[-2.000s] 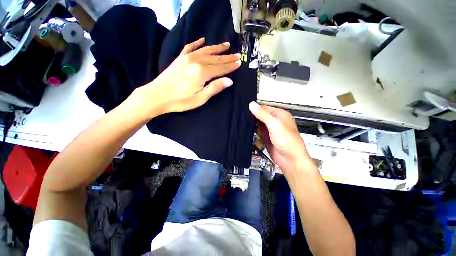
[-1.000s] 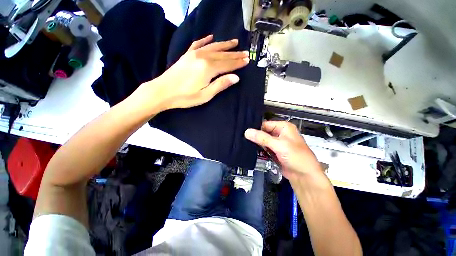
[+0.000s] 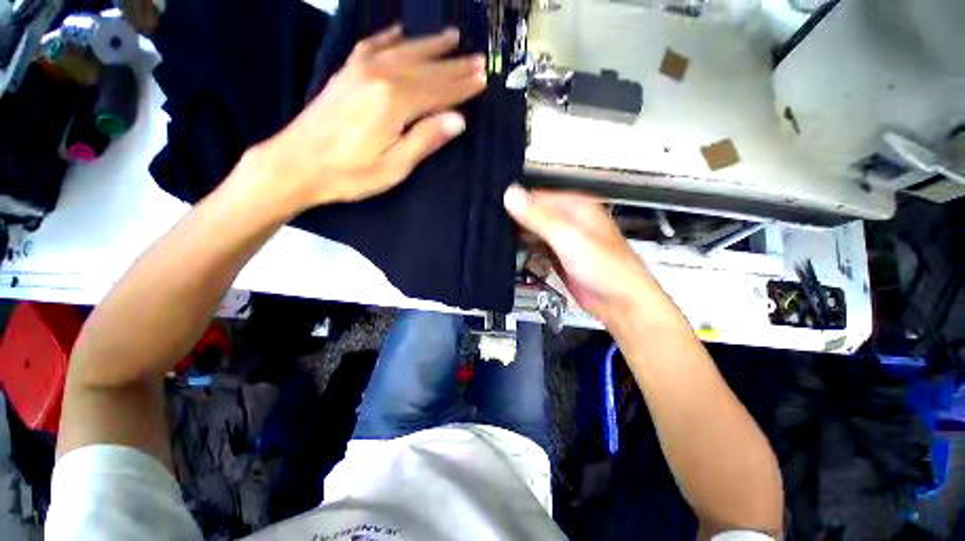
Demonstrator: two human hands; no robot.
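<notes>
A dark garment (image 3: pixel 407 238) lies on the white table, its straight, layered waistband (image 3: pixel 495 201) running along the right side under the needle area (image 3: pixel 512 63). My left hand (image 3: pixel 365 132) lies flat on the garment, fingers spread, left of the needles. My right hand (image 3: pixel 587 248) pinches the waistband's right edge nearer the table's front, thumb on top; its other fingers are partly hidden. Small metal parts (image 3: pixel 540 306) show beside the garment's front corner. The needle tips are blurred and hard to tell apart.
A grey block (image 3: pixel 605 97) sits right of the needles on the cream machine bed (image 3: pixel 635 143). Thread cones (image 3: pixel 111 100) stand upper left. A red stool (image 3: pixel 40 365) is at the floor left. Dark cloth (image 3: pixel 233 444) lies below. A blue-edged object (image 3: pixel 936 402) is far right.
The view has tilted, so the work appears higher and the upper machine head is out of frame. My right hand has moved up along the waistband's edge towards the needles. My left hand stays flat.
</notes>
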